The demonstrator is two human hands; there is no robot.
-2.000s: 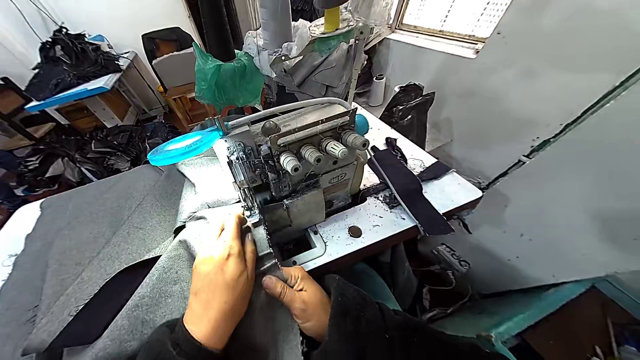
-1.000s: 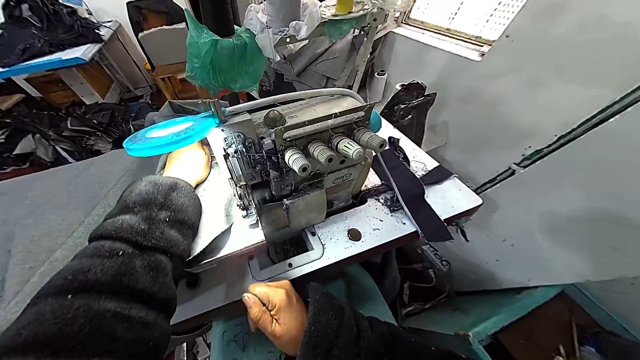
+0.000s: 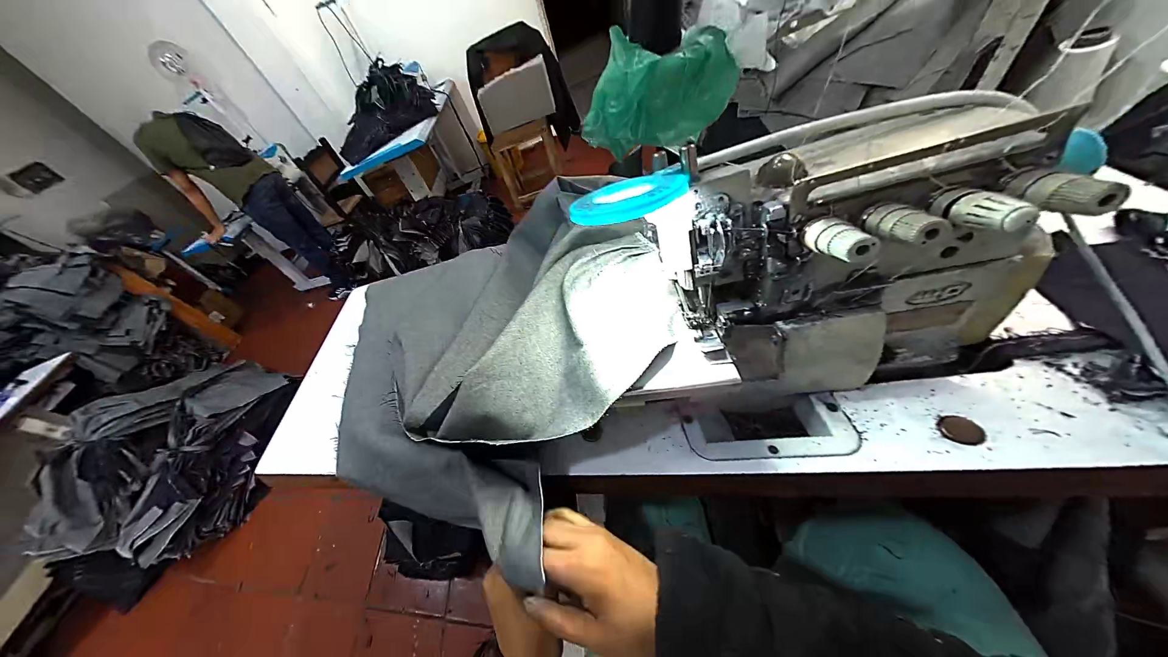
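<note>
Grey denim-like fabric (image 3: 529, 365) lies bunched on the white sewing table (image 3: 315, 401), left of an overlock sewing machine (image 3: 821, 347), and hangs over the front edge. Below that edge my right hand (image 3: 602, 579) pinches the hanging fabric edge between thumb and fingers. Close against it, partly behind the cloth, is my left hand (image 3: 517, 620); its fingers are mostly hidden, so its grip does not show. A blue ring-shaped lamp (image 3: 630, 199) lights the cloth beside the machine's presser foot (image 3: 712, 345).
Bundles of grey cut fabric (image 3: 173, 456) lie on the red tiled floor at left. A person (image 3: 228, 173) bends over another table farther back. A green plastic bag (image 3: 662, 91) hangs behind the machine. A wooden chair (image 3: 520, 109) and dark fabric piles stand beyond.
My left hand has come back from beside the machine to the front edge, near my right hand. My right hand now holds the fabric edge. The view has swung left.
</note>
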